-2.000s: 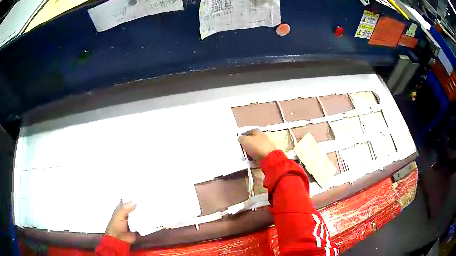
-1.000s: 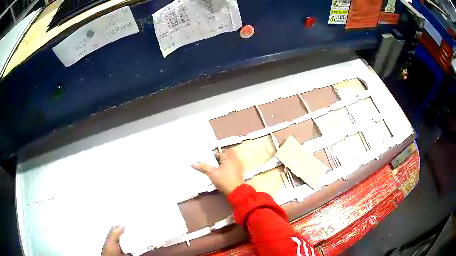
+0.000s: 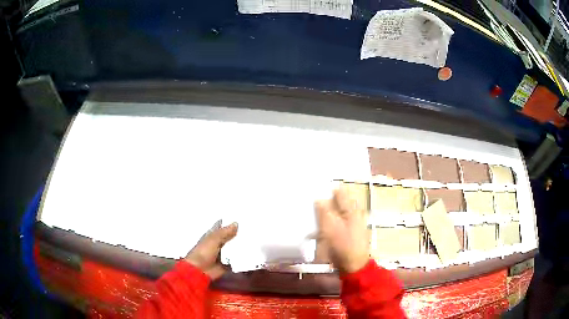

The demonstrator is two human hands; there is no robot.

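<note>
The white lay (image 3: 156, 168) covers most of the machine bed. My left hand (image 3: 212, 249) is at its front edge, thumb raised, beside white layered material (image 3: 256, 240) with a greyish shadow on its right. Whether the fingers grip that material is unclear. My right hand (image 3: 343, 233) is blurred, over the border between the white lay and the emptied pockets; its grip cannot be made out. The narrow white lattice (image 3: 399, 218) frames brown and tan pockets on the right. A loose tan card piece (image 3: 442, 230) lies askew on the lattice.
A dark blue beam (image 3: 299, 56) runs behind the bed, with papers (image 3: 405, 37), a red button (image 3: 496, 91) and labels (image 3: 525, 90). The bed's front is wrapped in red (image 3: 455, 293). Something blue shows at the bed's left end.
The view has swung left. My right hand has moved down toward the front edge, nearer my left hand. The tan card still lies on the lattice.
</note>
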